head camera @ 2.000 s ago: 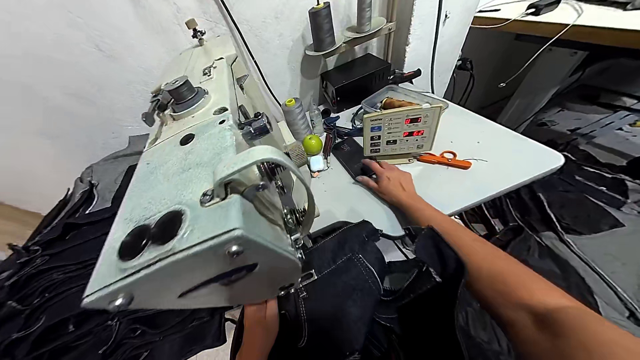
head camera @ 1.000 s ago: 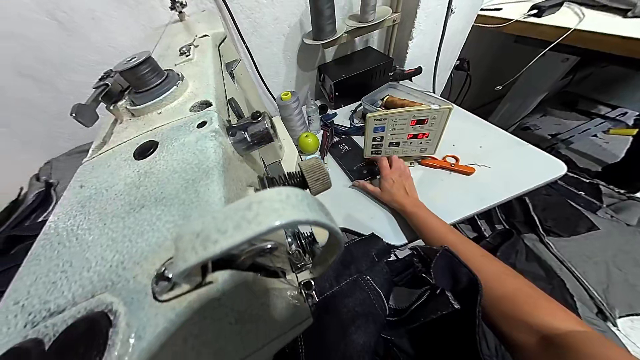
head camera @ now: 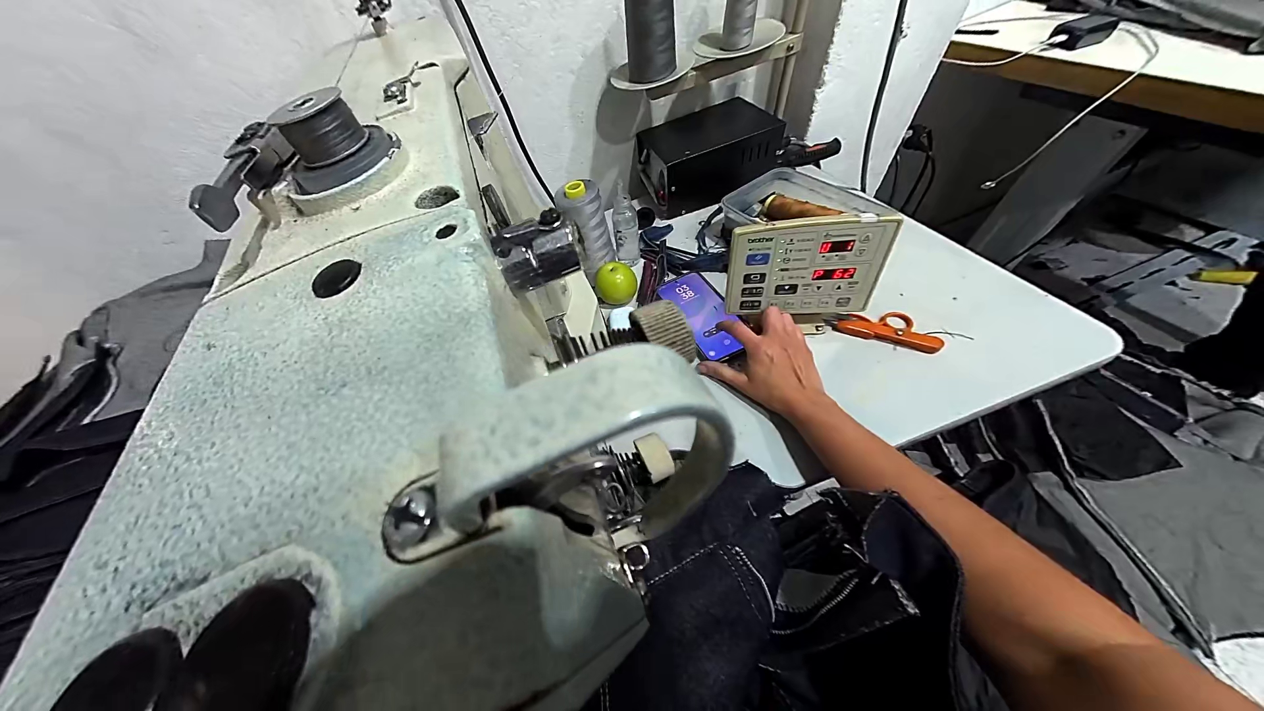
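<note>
My right hand (head camera: 775,363) rests at a smartphone (head camera: 702,314) lying on the white sewing table (head camera: 1027,341), its index finger touching the lit screen and the thumb at the near edge. The other fingers are loosely bent and hold nothing. Just behind the hand stands a Brother control panel (head camera: 812,265) with red digits. My left hand is not in view. A large industrial sewing machine (head camera: 326,395) fills the left and centre. Dark denim pieces (head camera: 706,583) with pale stitching lie beside its head, below my right forearm.
Orange thread snips (head camera: 889,333) lie right of the panel. Behind are a plastic box (head camera: 780,188), a grey thread cone (head camera: 588,232), a green ball-like object (head camera: 615,283) and a black metal box (head camera: 711,153). Thread spools (head camera: 650,39) stand above. More dark cloth (head camera: 1106,434) lies past the table's right edge.
The phone's screen was dark and is now lit. My right hand has stayed by the phone. My left hand, partly visible under the machine two seconds ago, is out of view; the view has shifted.
</note>
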